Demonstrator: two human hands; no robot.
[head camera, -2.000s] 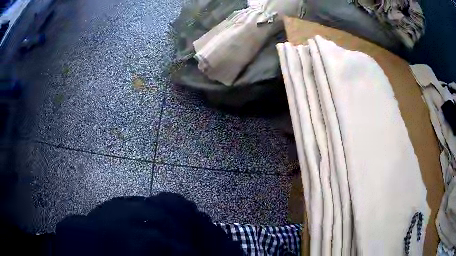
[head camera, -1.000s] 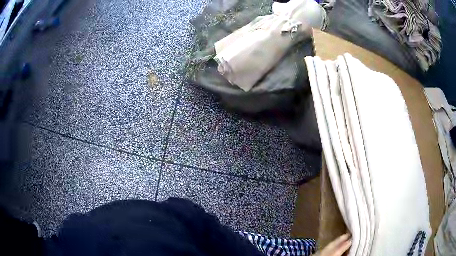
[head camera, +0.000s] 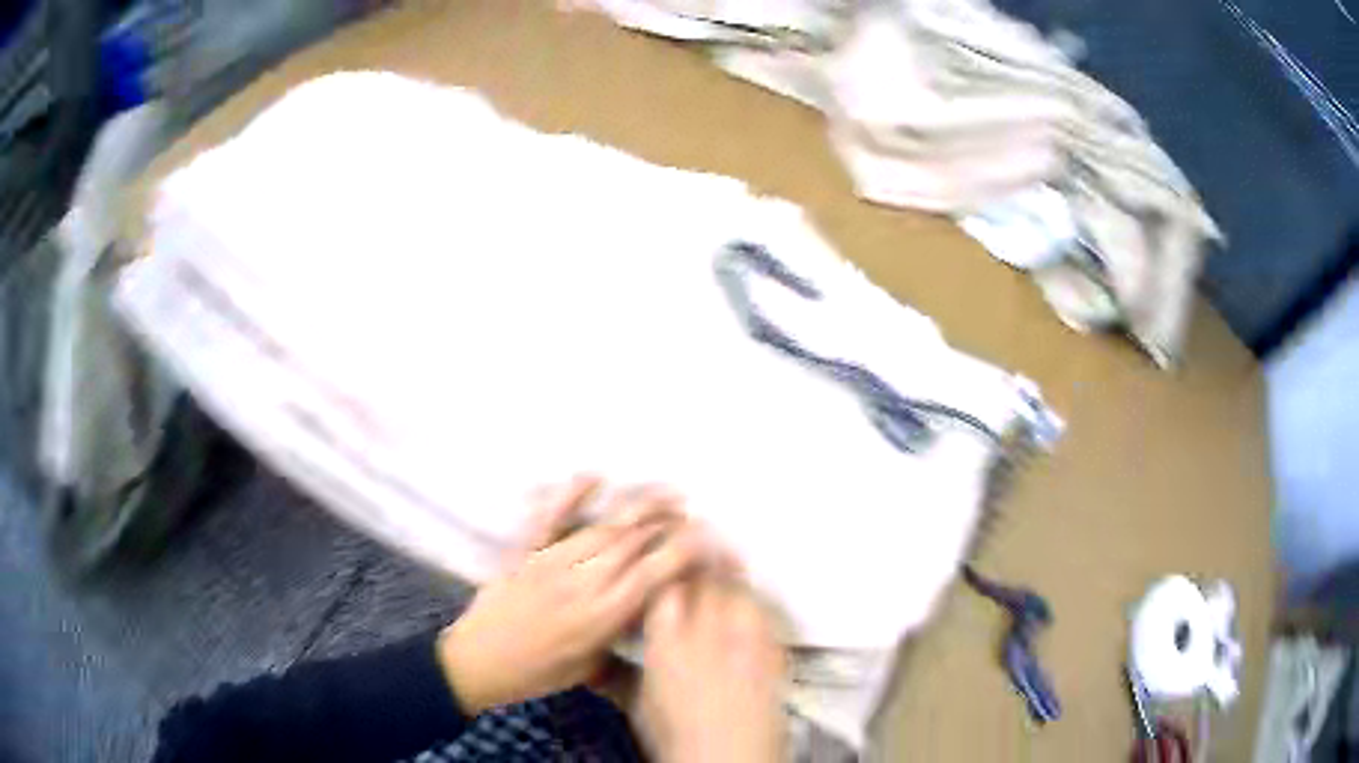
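A thick stack of cream panels (head camera: 492, 328) lies across the table, its layered edge towards me. My left hand (head camera: 559, 596) and my right hand (head camera: 713, 648) are side by side at its near edge, fingertips touching the cloth. Both are blurred, and whether they grip is unclear. A dark checked strip (head camera: 812, 358) lies curved on top, with a small white tag (head camera: 1031, 413) at its right end. Another dark checked strip (head camera: 1025, 648) lies on the table to the right.
A white tape roll (head camera: 1185, 638) is at the lower right, with red scissors handles (head camera: 1170, 742) below it. A loose beige panel pile (head camera: 969, 112) lies along the far edge of the brown table (head camera: 1133, 492). Dark sacking and speckled floor show at left.
The view has swung right and onto the table, so the stack lies across the picture. Both hands are now at its near edge; only one hand's fingers showed a second ago.
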